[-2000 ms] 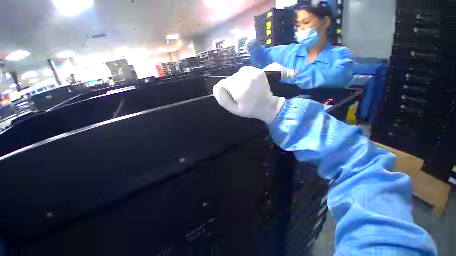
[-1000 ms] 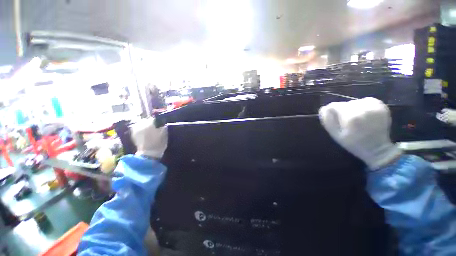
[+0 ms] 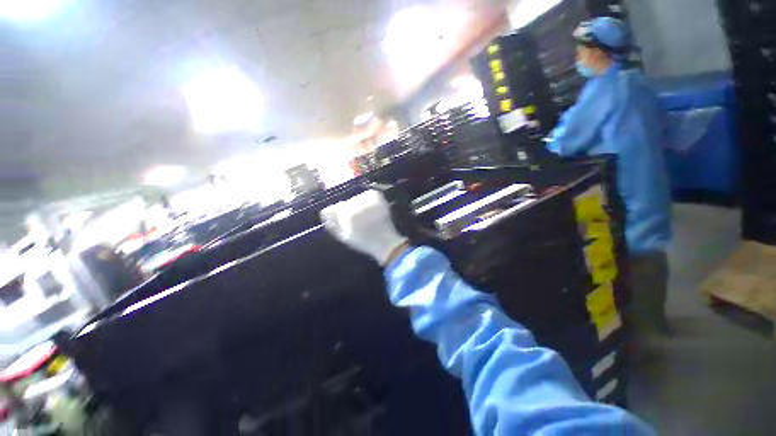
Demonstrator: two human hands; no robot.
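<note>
A large black turnover box [image 3: 255, 315] fills the lower left and middle, its top rim running up towards the right. My right hand [image 3: 364, 225], in a white glove, is closed over this rim near the box's right end. Its fingertips are hidden behind the rim. My left hand is not in view. Another black box [image 3: 536, 272] stands directly to the right, with silver-white heatsink bars [image 3: 485, 207] showing in its open top.
Yellow tags [image 3: 599, 264] mark the right box's end. A person in blue [image 3: 625, 136] stands behind it at the right. Tall black stacks [image 3: 519, 102] stand further back. A blue bin [image 3: 698, 140] and a wooden pallet [image 3: 747, 281] are at the right. A blurred bench area lies left.
The view has swung right since one second ago. My left hand has left the picture. The right box's heatsinks and yellow tags have come into view. My right hand still grips the rim.
</note>
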